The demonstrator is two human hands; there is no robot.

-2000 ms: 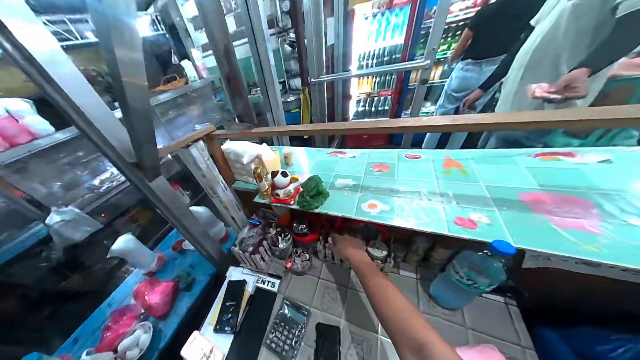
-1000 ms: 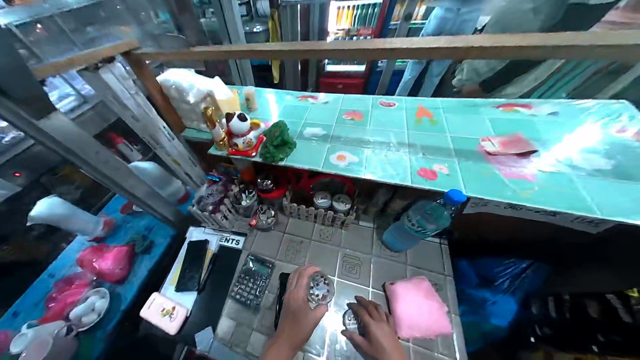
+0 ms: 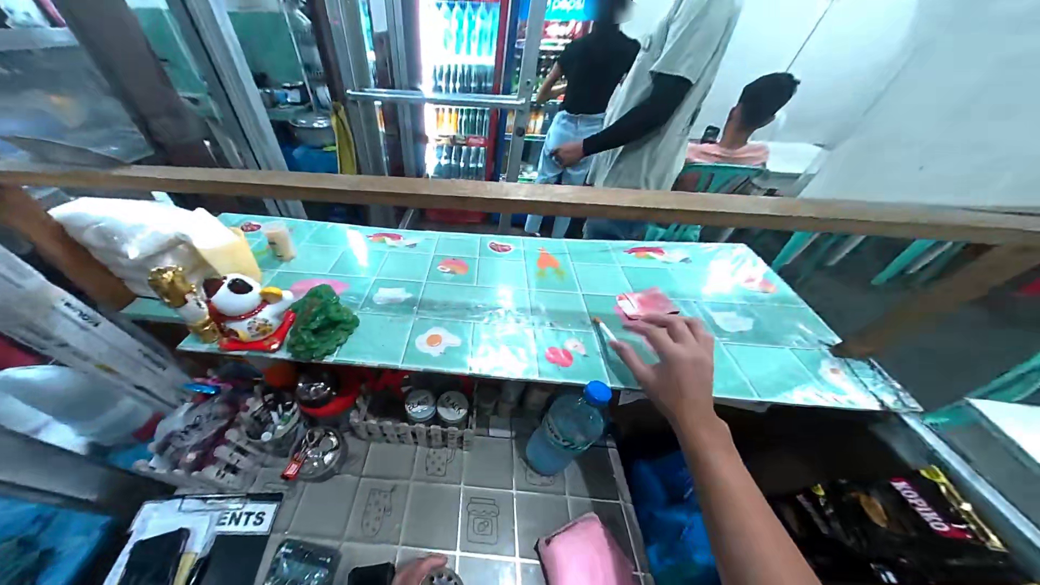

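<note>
My right hand (image 3: 673, 357) reaches over the green plastic-covered counter (image 3: 504, 321), its fingers at a folded pinkish-red banknote (image 3: 647, 304). A cigarette (image 3: 604, 329) is beside its index finger and thumb; whether they grip it is not clear. At the bottom edge, my left hand (image 3: 418, 570) is mostly cut off, with a small round container (image 3: 443, 576) at its fingers. A black phone (image 3: 371, 574) is left of that hand, and a pink cloth pouch (image 3: 585, 551) sits to its right. A calculator (image 3: 301, 563) shows partly at the bottom.
A blue-capped water bottle (image 3: 566, 429) stands below the counter's edge, left of my right forearm. A lucky cat figurine (image 3: 244, 309) and a green bundle (image 3: 321, 322) sit at the counter's left. A wooden rail (image 3: 504, 195) runs across behind. People are beyond it.
My right hand has moved from the tiled lower surface up to the banknote on the counter. My left hand is now at the bottom edge. The view has shifted.
</note>
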